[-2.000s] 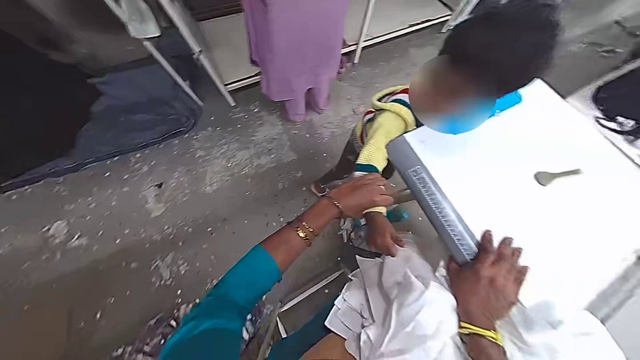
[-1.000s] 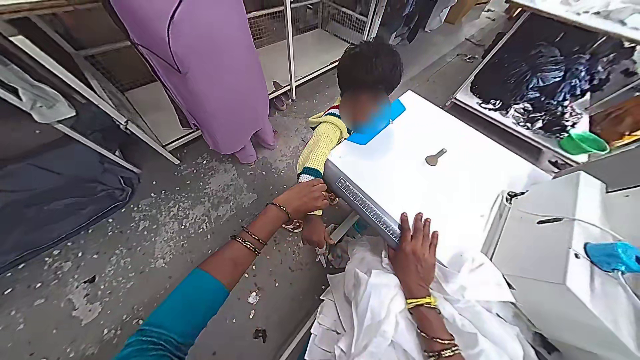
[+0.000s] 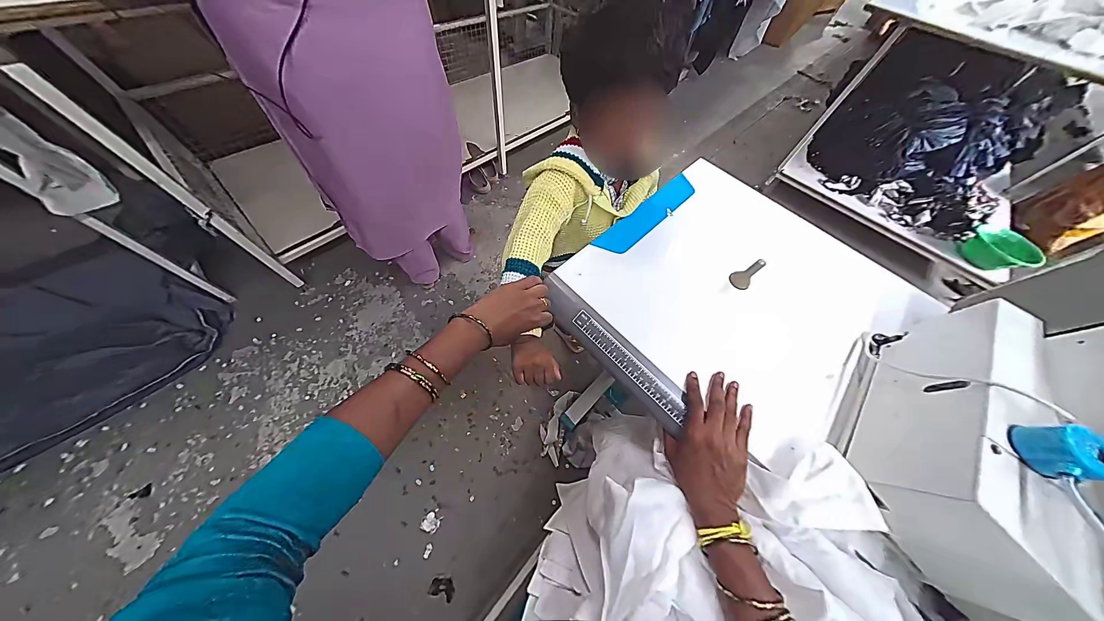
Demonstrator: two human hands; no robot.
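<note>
My left hand (image 3: pixel 509 309) is closed around the sleeve cuff of a yellow knit sweater (image 3: pixel 543 211), at the forearm of a person beside the white table (image 3: pixel 811 285). That person's own hand (image 3: pixel 535 360) hangs below mine. My right hand (image 3: pixel 711 448) rests palm down on the table's near edge, fingers spread, by a printed ruler scale (image 3: pixel 630 362). White fabric (image 3: pixel 638 517) lies bunched under and around my right wrist. A small metal tool with a rounded end (image 3: pixel 747 274) lies on the tabletop. A blue flat piece (image 3: pixel 647 216) is at the far left edge, against the sweater.
A person in a purple garment (image 3: pixel 371 129) stands at a metal rack (image 3: pixel 496 86). Dark fabric (image 3: pixel 923 129) and a green plastic bowl (image 3: pixel 1000 248) are on a shelf at right. A white machine housing (image 3: pixel 931 431) stands right of the table. Scraps litter the floor (image 3: pixel 345 345).
The view has shifted right since two seconds ago. The person in the yellow sweater has raised their head from near the blue piece, which shows more fully. Both my hands keep their places.
</note>
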